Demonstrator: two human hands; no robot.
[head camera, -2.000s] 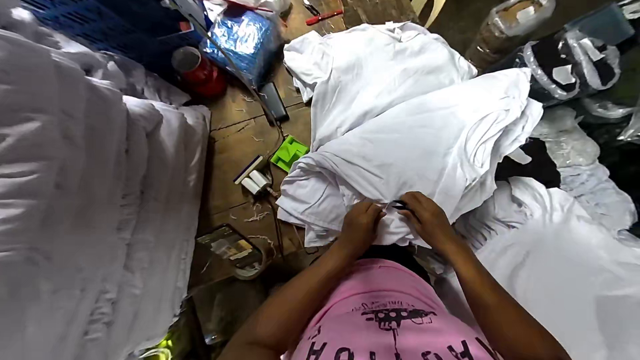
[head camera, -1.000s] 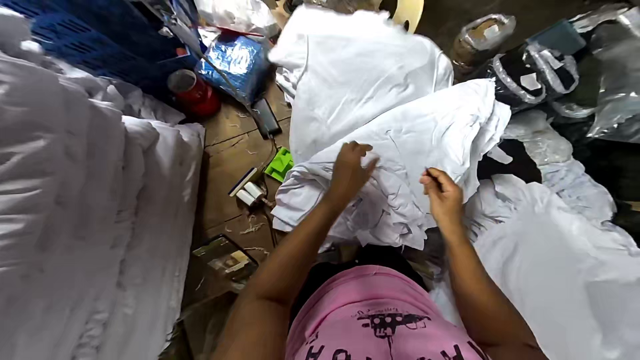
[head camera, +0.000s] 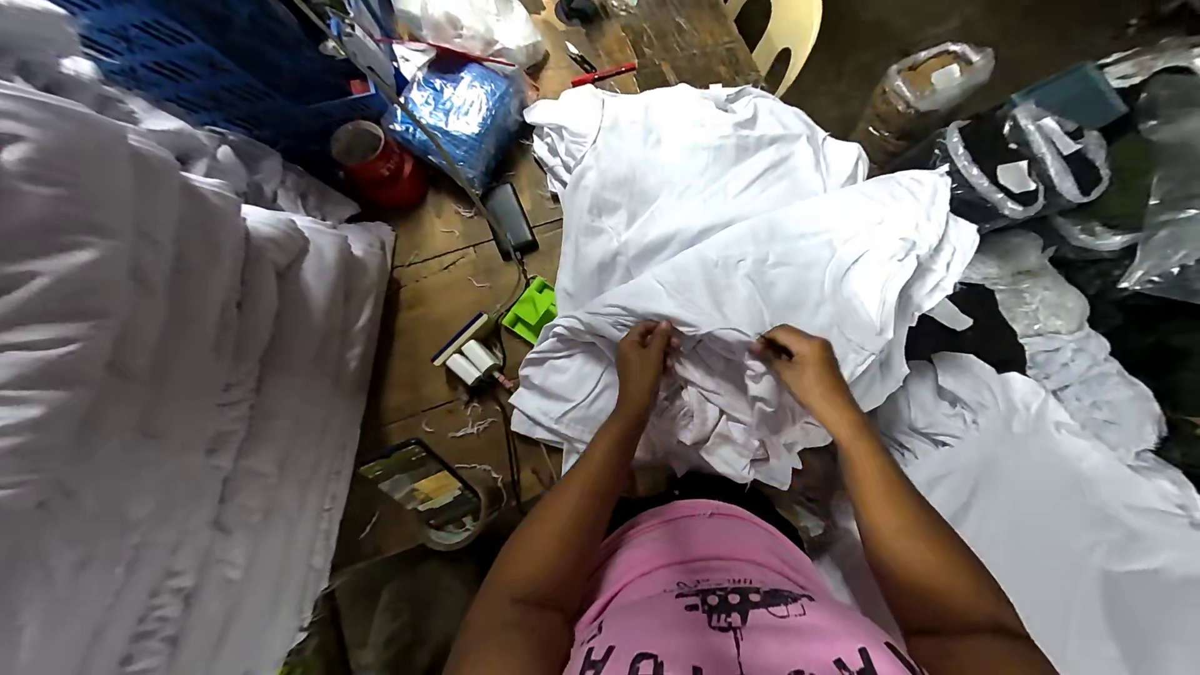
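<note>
White cloth garments (head camera: 712, 197) lie in a loose pile in front of me, the near one bunched and folded over. My left hand (head camera: 645, 361) pinches the near garment's fabric between thumb and fingertips. Across a short stretch of the same fabric, my right hand (head camera: 802, 366) is closed around a small dark tool, mostly hidden by the fingers, and its fingertips are at the cloth. Whether the tool touches the fabric cannot be told.
Stacked white cloth (head camera: 141, 375) rises on the left. Between it and the garments are a green plastic piece (head camera: 532, 309), a black phone-like object (head camera: 510, 221), a red can (head camera: 380, 167) and a tape roll (head camera: 455, 534). More white fabric (head camera: 1050, 506) lies at right.
A second ago my left hand was raised over the garment with fingers spread; now it pinches the fabric nearer me. My right hand has come back to the cloth beside it.
</note>
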